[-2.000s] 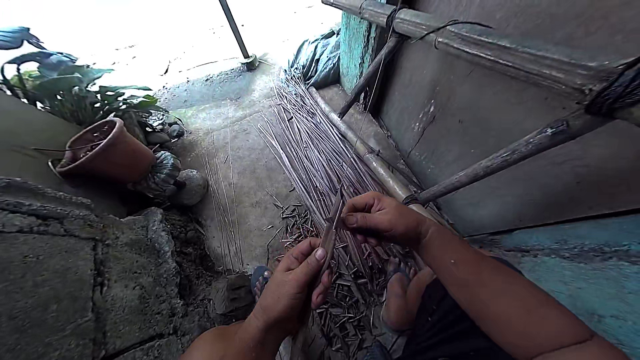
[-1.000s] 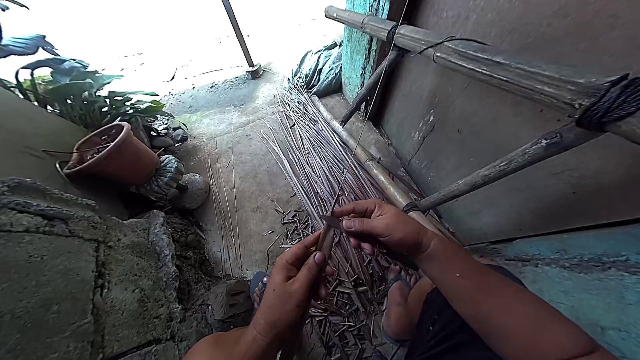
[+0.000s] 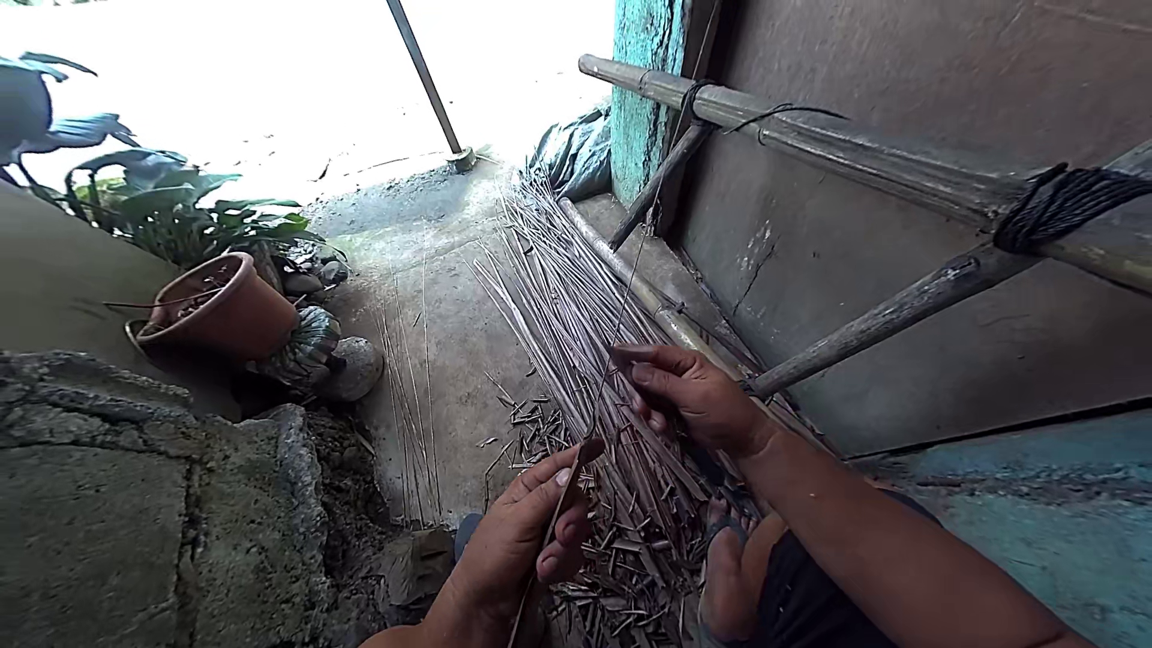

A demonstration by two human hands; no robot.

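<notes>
My left hand [image 3: 540,531] pinches a thin dark plant strip [image 3: 560,515] between thumb and fingers, low in the middle of the view. Up and to the right, my right hand [image 3: 688,396] has its thumb and forefinger closed at the upper part of the thin strand, with a small dark flat piece at the fingertips; what that piece is I cannot tell. Beneath both hands lies a long bundle of thin dried stalks [image 3: 576,288] on the concrete floor. Short cut pieces [image 3: 630,576] are scattered below my hands, near my sandalled foot.
A bamboo pole frame [image 3: 882,315] lashed with black cord leans along the wall at right. At left stand a terracotta pot [image 3: 225,310], a rounded stone [image 3: 355,369] and a rough concrete block [image 3: 135,513]. Several thin strands [image 3: 409,405] lie on the floor left of the bundle.
My hands were close together at the piece; now they are apart, the right one higher, with a thin strand between them.
</notes>
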